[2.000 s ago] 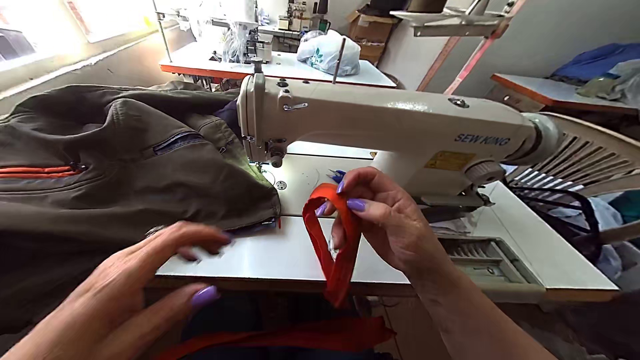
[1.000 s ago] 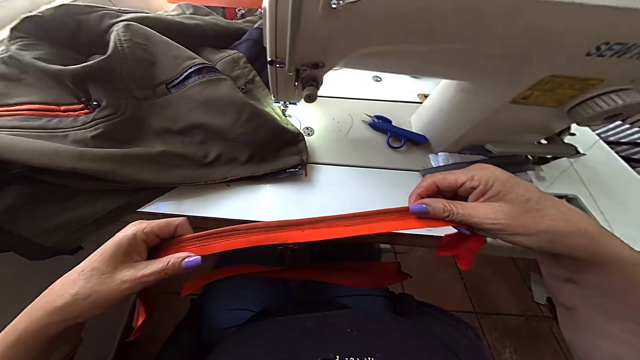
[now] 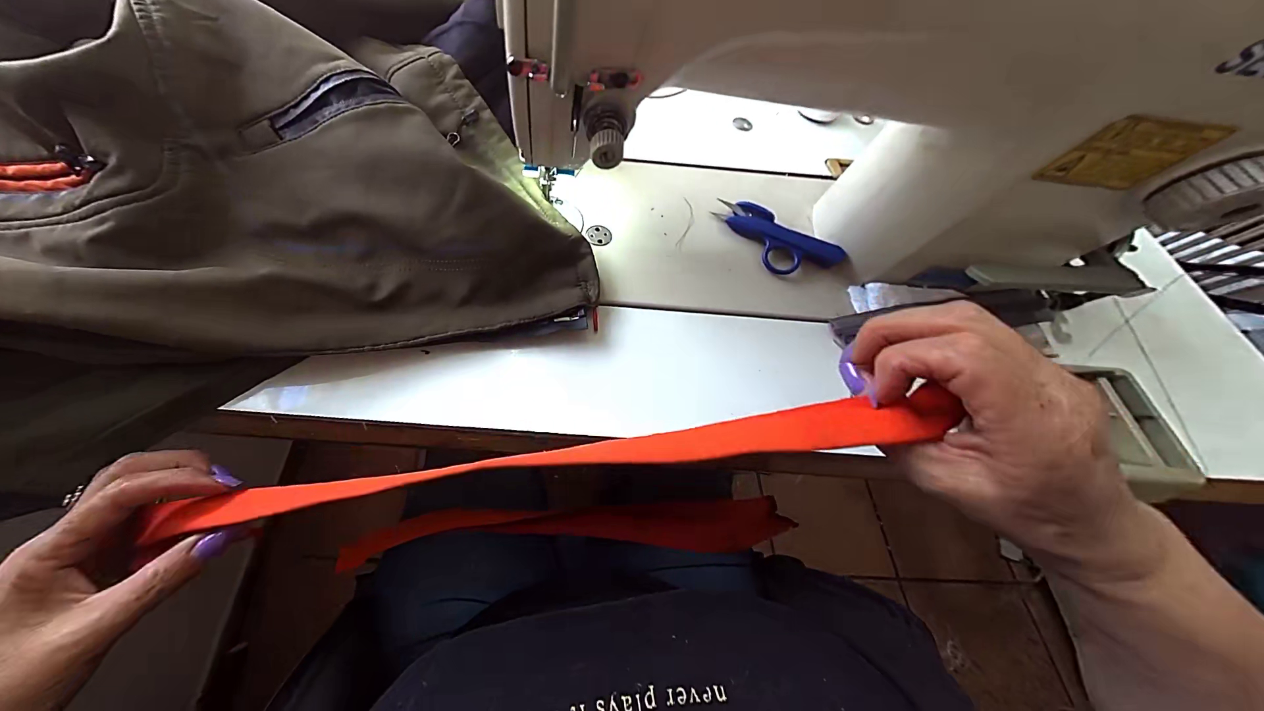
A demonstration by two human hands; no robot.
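Note:
A red-orange fabric strip (image 3: 632, 446) is stretched between my two hands, above my lap and along the table's front edge. My left hand (image 3: 118, 533) grips its left end, and my right hand (image 3: 987, 425) pinches the right end, which is partly hidden by the fingers. Another red strip (image 3: 642, 521) lies across my lap below. An olive-brown jacket (image 3: 395, 227) rests on the table at the left, one edge close to the presser foot (image 3: 548, 183) of the sewing machine (image 3: 770, 59).
Blue thread snips (image 3: 790, 242) lie on the machine bed, right of the needle. A grey fabric piece (image 3: 908, 301) sits just behind my right hand. The white tabletop (image 3: 474, 375) has a wooden front edge. A chair with slats stands at the far right.
My left hand, apart from the strip two seconds ago, holds its left end from one second ago on. The strip, looped at my right hand at first, is now drawn out lengthwise. The view has tilted down and closer.

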